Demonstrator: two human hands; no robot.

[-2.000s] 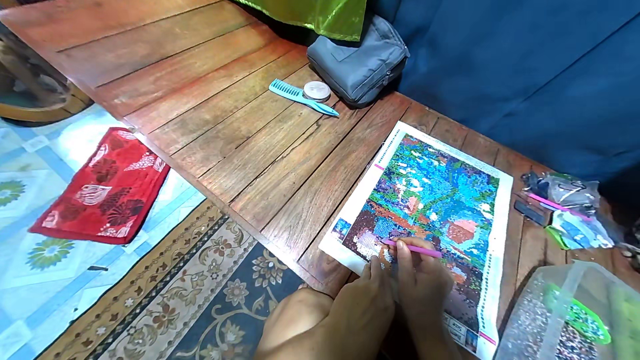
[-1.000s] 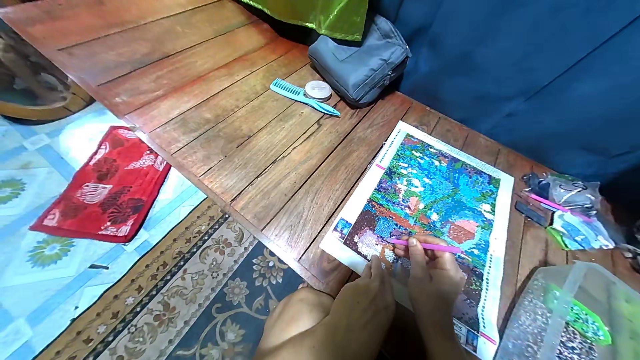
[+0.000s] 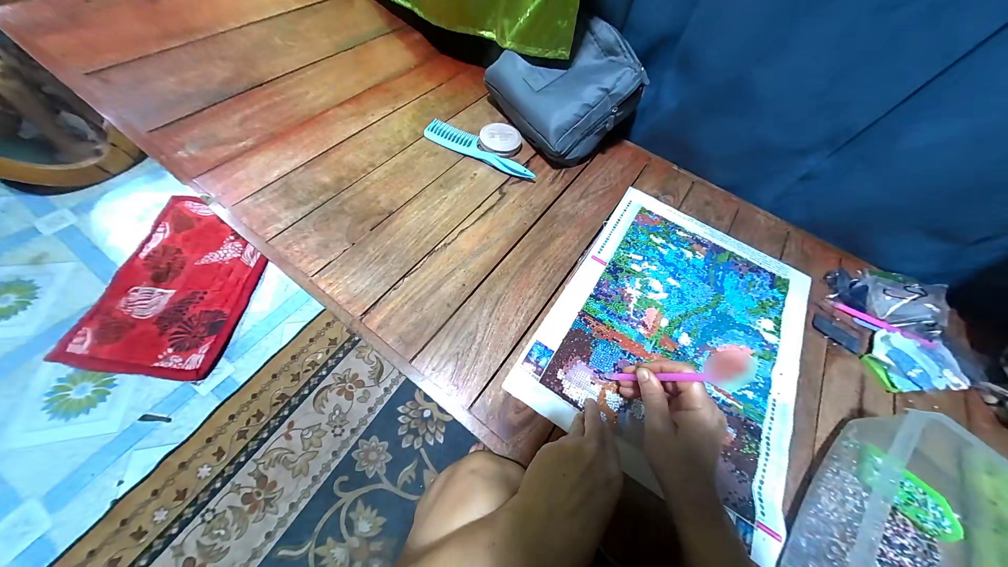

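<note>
A diamond painting canvas (image 3: 693,276) with a colourful, bead-covered picture and white margins lies on the wooden planks. My right hand (image 3: 681,405) grips a pink applicator pen (image 3: 661,377) between thumb and fingers, its tip at the lower left part of the picture, beside a pale pink patch. Close to its left, my left hand (image 3: 587,453) rests on the canvas's lower edge, fingertips near the pale patch. Its fingers lie close together, and whether anything is under them is hidden. A blurred round spot covers part of the picture right of the pen.
A clear plastic container (image 3: 906,488) with beads and a green tray (image 3: 929,504) stands at lower right. Behind it lie plastic packets (image 3: 917,358) and a dark small object (image 3: 836,334). A blue comb (image 3: 480,150), round lidded tin (image 3: 500,138) and grey pouch (image 3: 563,98) sit farther back.
The pen in my right hand has swung from a steeper slant two seconds ago to nearly level, and its tip has shifted slightly on the picture. My left hand has stayed about in place.
</note>
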